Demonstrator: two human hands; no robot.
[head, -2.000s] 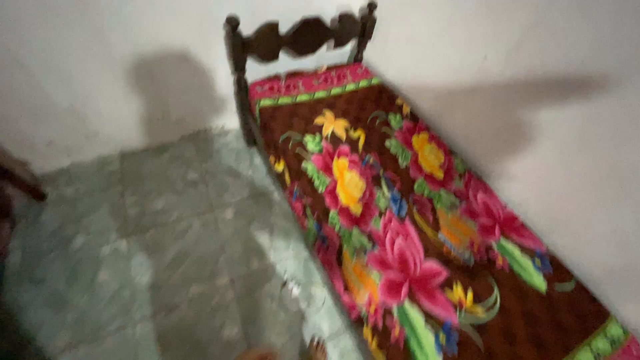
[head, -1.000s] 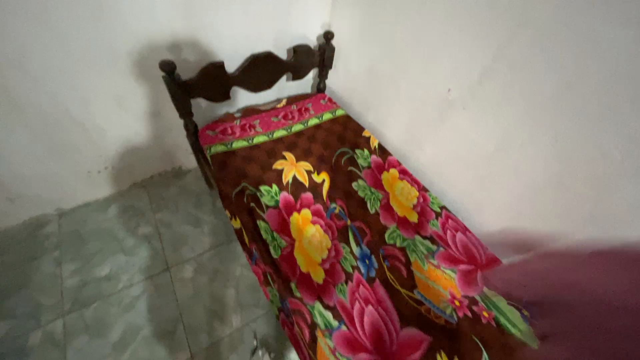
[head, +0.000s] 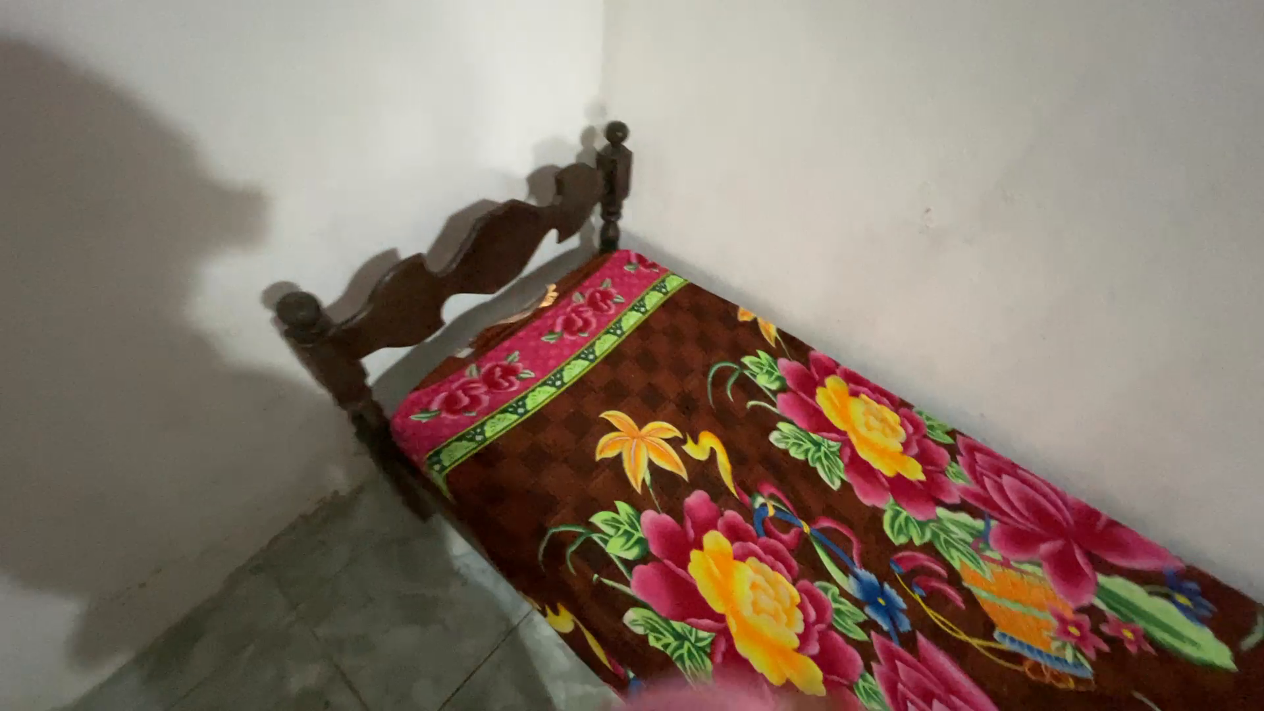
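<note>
Neither of my hands can be made out. A bed covered by a brown floral bedsheet (head: 583,425) runs from the corner toward the lower right. The sheet has large pink and yellow flowers, and a pink band with a green strip crosses its head end. A dark carved wooden headboard (head: 494,247) with turned posts stands at that end, near the wall. At the bottom edge a blurred pink shape (head: 701,696) overlaps the sheet; what it is cannot be told.
Pale walls (head: 918,178) meet in a corner behind the headboard, and the bed's long side lies along the right one. Grey-green floor tiles (head: 336,612) show at the lower left. A large dark shadow falls on the left wall.
The view has shifted, bringing the headboard nearer the middle. A blurred maroon shape at the right one second ago is gone from there.
</note>
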